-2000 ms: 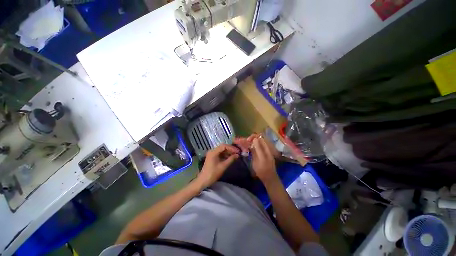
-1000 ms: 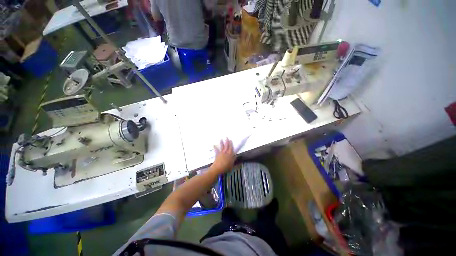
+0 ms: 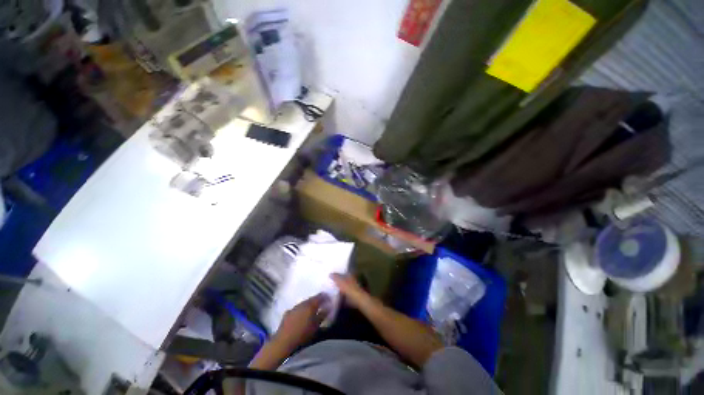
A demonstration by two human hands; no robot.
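Note:
White sheets (image 3: 313,266), paper or fabric, are held low in front of my body, above the slatted stool. They look folded or stacked, but blur hides which. My left hand (image 3: 302,318) grips their lower edge. My right hand (image 3: 347,287) holds their right side, the fingertips partly hidden by blur. The slatted stool (image 3: 266,266) shows behind the sheets at the left.
The white machine table (image 3: 116,247) is at the left, with a sewing machine (image 3: 185,123), a phone (image 3: 268,136) and scissors (image 3: 310,110). A cardboard box (image 3: 340,202), a blue basket (image 3: 333,154), a blue bin (image 3: 482,308) and hanging green trousers (image 3: 432,100) are on the right.
My left hand has left the table top and now holds white sheets over the stool. My right hand has come back into view on them. The view has turned right.

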